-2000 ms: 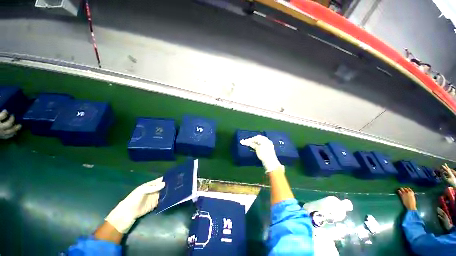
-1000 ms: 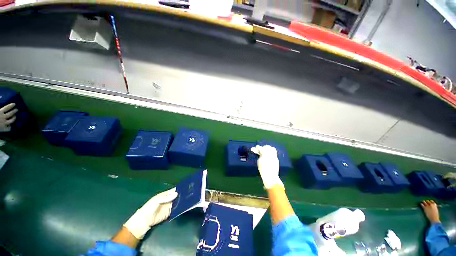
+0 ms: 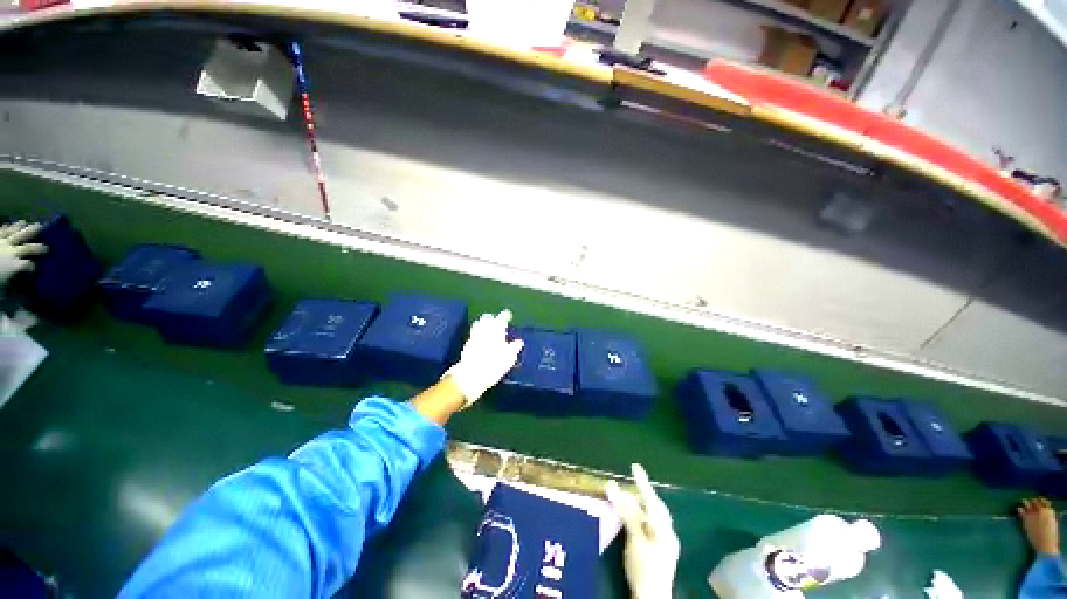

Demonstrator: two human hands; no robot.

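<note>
A navy booklet [image 3: 548, 360] lies flat over an open box base on the green belt, covering its hole. My left hand [image 3: 482, 360], in a white glove, is at the booklet's left edge with its fingers apart. The matching lid [image 3: 615, 372] sits touching the base on the right. A stack of navy booklets [image 3: 536, 544] with a white outline drawing lies in front of me on a white sheet, cut off by the bottom edge. My right hand [image 3: 646, 536], gloved, is just right of the stack, fingers apart and empty.
More box pairs stand left on the belt [image 3: 316, 407]. Bases with open holes [image 3: 728, 410] and lids stand right. A translucent bottle [image 3: 802, 559] lies right of my right hand. Other people's hands show at the far left [image 3: 16, 250] and right [image 3: 1038, 527].
The booklet from my left hand now lies over the base whose hole was showing. My left hand has moved forward to it. My right hand has drawn back from the box to beside the stack.
</note>
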